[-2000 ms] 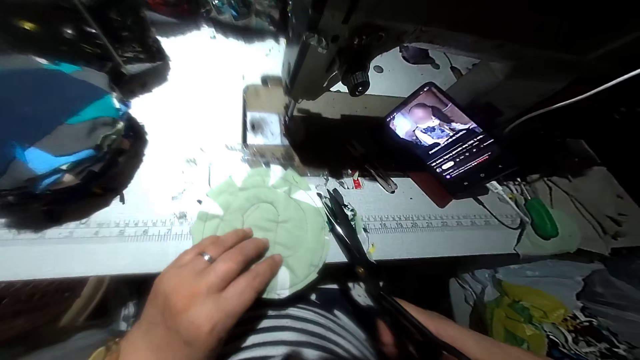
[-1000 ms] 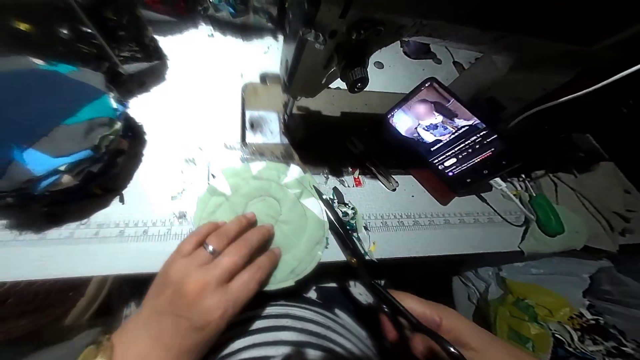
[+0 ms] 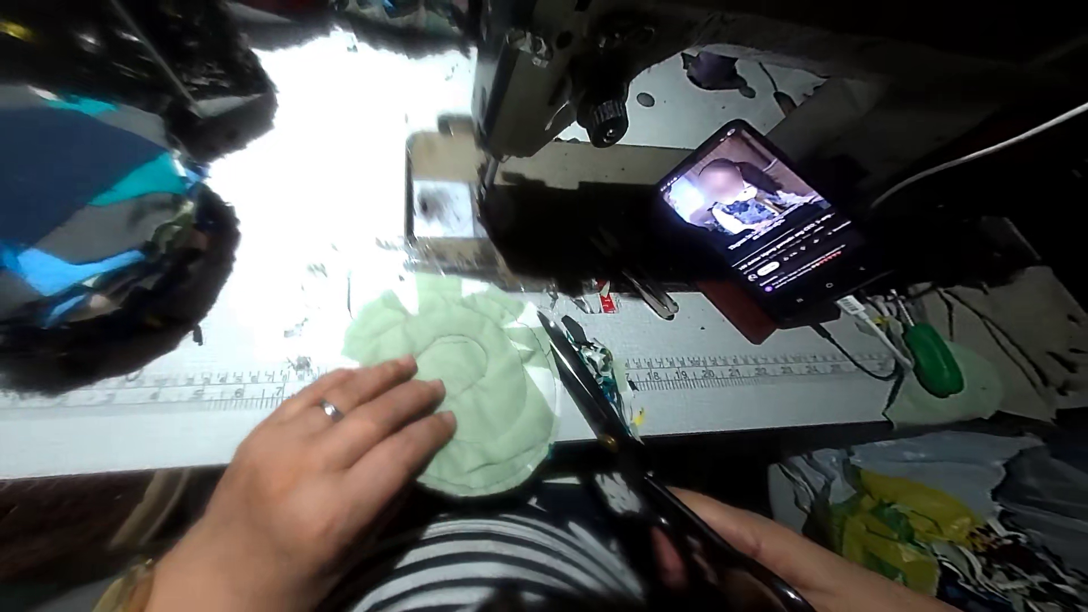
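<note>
A round, light green quilted fabric piece (image 3: 489,391) with white notch-like patches around its edge lies at the front of the white sewing table (image 3: 739,404). My left hand (image 3: 314,467), with a ring on one finger, rests its fingertips on the lower left of the fabric. At the lower right my right hand (image 3: 748,544) holds a pair of dark scissors (image 3: 612,438) by the handles, partly in shadow. The blades point up and left along the right edge of the fabric and look nearly closed.
A sewing machine (image 3: 544,93) stands behind the fabric. Right of it are a lit smartphone (image 3: 756,221), small metal tweezers or snips (image 3: 653,297) and a green-handled tool (image 3: 931,357). Fabric scraps fill a dark container (image 3: 93,246) at left; plastic bags (image 3: 901,501) lie lower right.
The green fabric has turned a little beneath my left hand since the earliest frame. The scissors stay along its right side, in my right hand.
</note>
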